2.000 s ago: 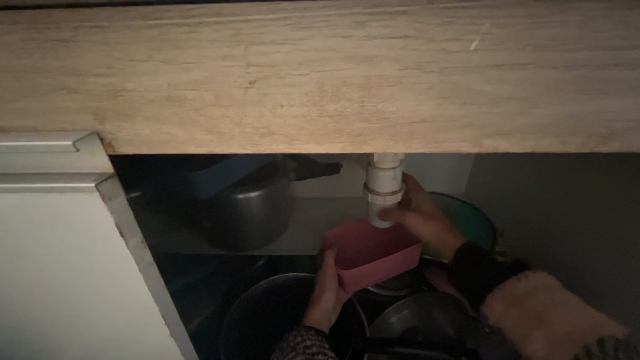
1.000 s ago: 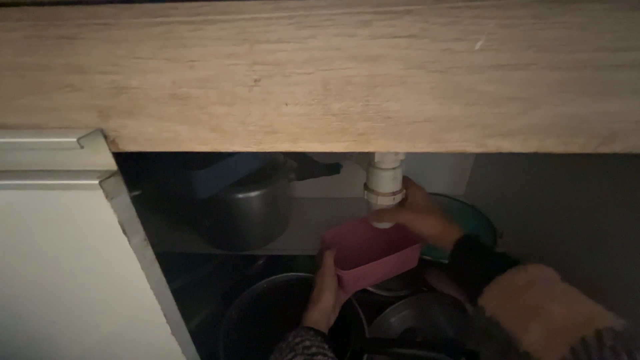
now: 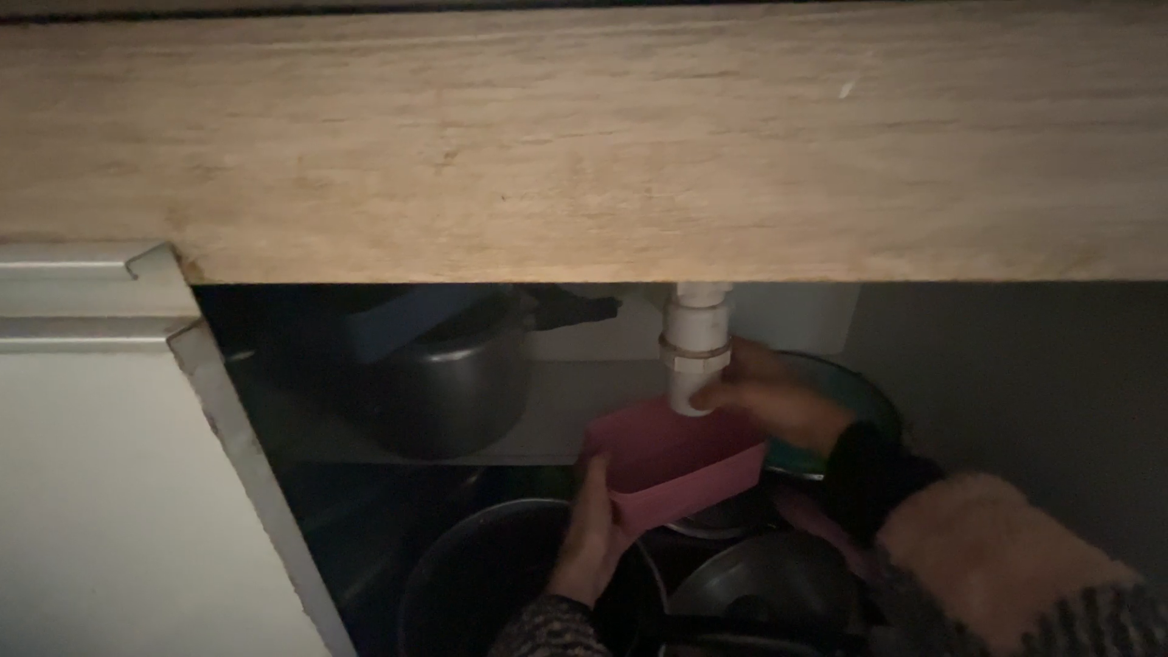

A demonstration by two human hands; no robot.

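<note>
Under the wooden counter edge, a white plastic drain pipe (image 3: 698, 351) with a ribbed nut comes down. My right hand (image 3: 776, 392) grips its lower end, the thumb in front and the other fingers behind, partly hidden by the pipe. My left hand (image 3: 593, 529) holds a pink rectangular plastic container (image 3: 689, 488) by its left end, with the open top up and slightly tilted, below the pipe's end. The container's inside is dark, and I cannot tell whether anything lies in it.
A metal pressure cooker (image 3: 452, 392) with a black handle stands back left on a shelf. A large dark pot (image 3: 447, 566) and a lidded pan (image 3: 766, 584) are below my hands. A green round basin (image 3: 817, 429) sits behind my right hand. A white cabinet door (image 3: 119, 493) borders the left.
My right hand has shifted slightly about the pipe's lower end. The left hand and the pink container have stayed in place.
</note>
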